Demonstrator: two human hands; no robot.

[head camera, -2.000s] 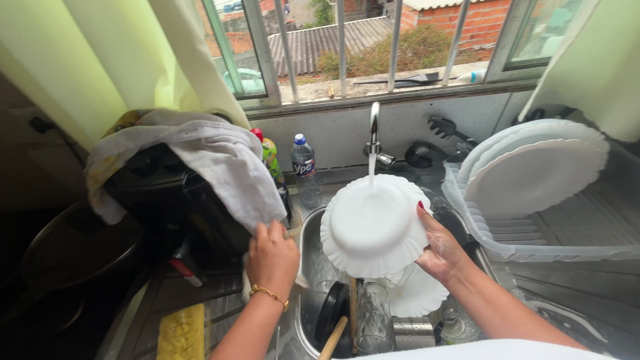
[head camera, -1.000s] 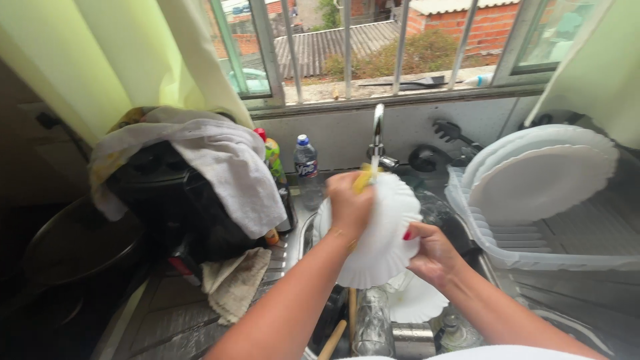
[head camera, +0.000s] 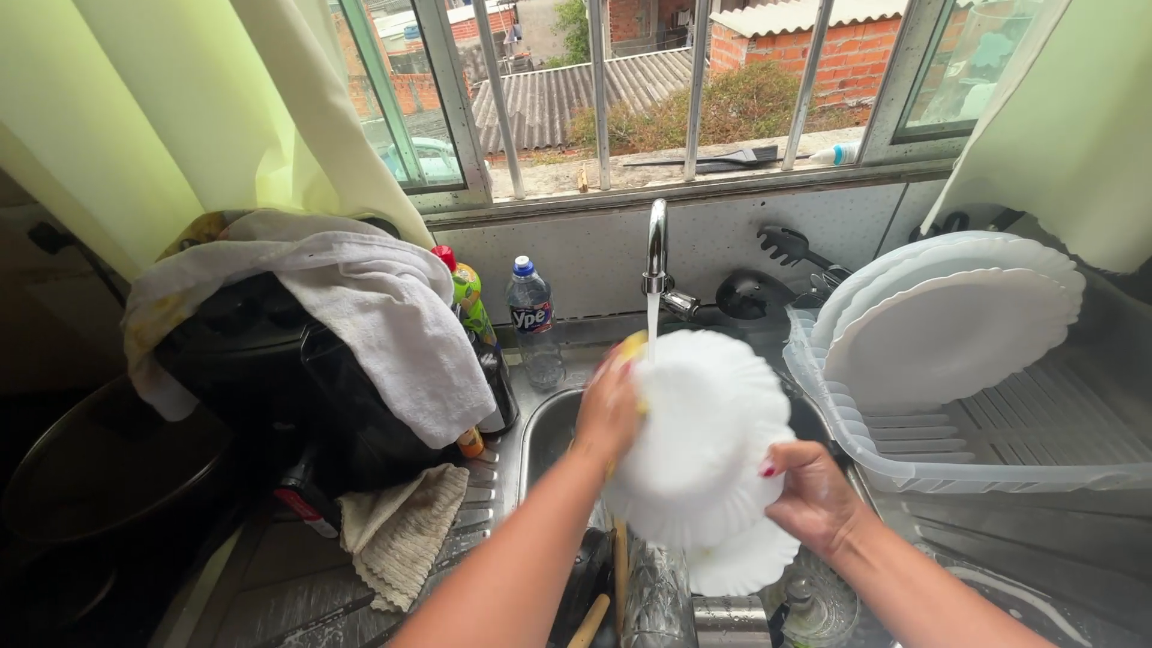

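A white scalloped plate (head camera: 702,432), blurred by motion, is tilted under the faucet (head camera: 657,261), whose water runs down by its upper left edge. My right hand (head camera: 814,495) grips the plate's right rim, thumb on the underside. At the left edge my left hand (head camera: 616,396) presses a yellow sponge (head camera: 634,346) to the plate; its fingers are blurred. Beneath, in the steel sink (head camera: 540,441), lie another white scalloped plate (head camera: 742,562), a clear glass (head camera: 657,585), a metal cup (head camera: 731,621) and wooden handles (head camera: 589,621).
Right of the sink, a plastic dish rack (head camera: 972,477) holds white plates (head camera: 954,333). Left are a black appliance (head camera: 360,405) under a white towel (head camera: 369,306), a beige cloth (head camera: 405,540) and a dish soap bottle (head camera: 533,315). Black utensils (head camera: 756,292) lie behind the sink.
My left hand was low at the left of the sink two seconds ago; it has since risen to the plate with the yellow sponge. My right hand has kept hold of the plate's rim.
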